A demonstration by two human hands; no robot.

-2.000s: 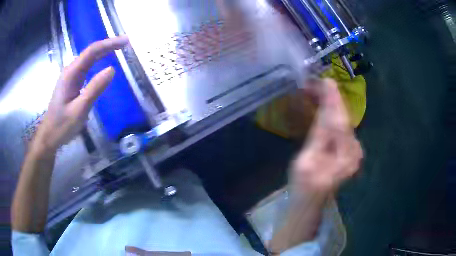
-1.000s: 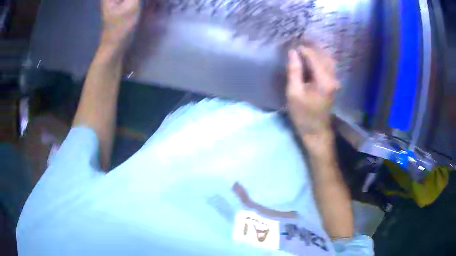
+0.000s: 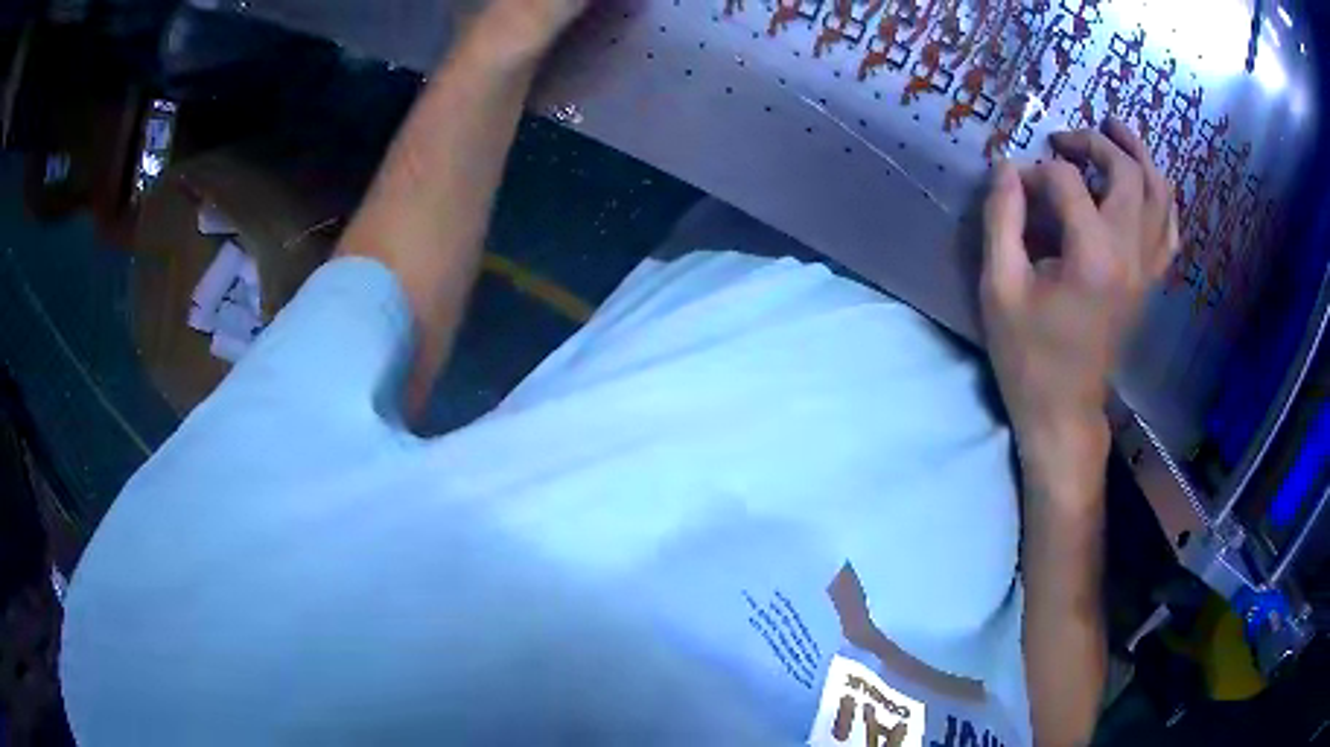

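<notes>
A patterned motif sheet [image 3: 934,59] with rows of coppery, chain-like shapes lies on the perforated metal feed table [image 3: 729,139]. My right hand [image 3: 1079,248] rests on the sheet's near edge at the right, fingers bent and apart; I cannot tell if it pinches the sheet. My left hand [image 3: 528,22] is at the top edge of the picture over the table's left part, mostly cut off, its fingers out of view.
The blue roller [image 3: 1303,489] and its end bracket [image 3: 1240,577] are at the right edge, with something yellow [image 3: 1233,649] below. A carton [image 3: 183,329] holding white tubes [image 3: 226,299] stands on the floor at the left. The green floor has a yellow line.
The view has turned, so the roller sits further right and the carton shows at the left. My right hand has moved right along the sheet. The motifs are now sharp.
</notes>
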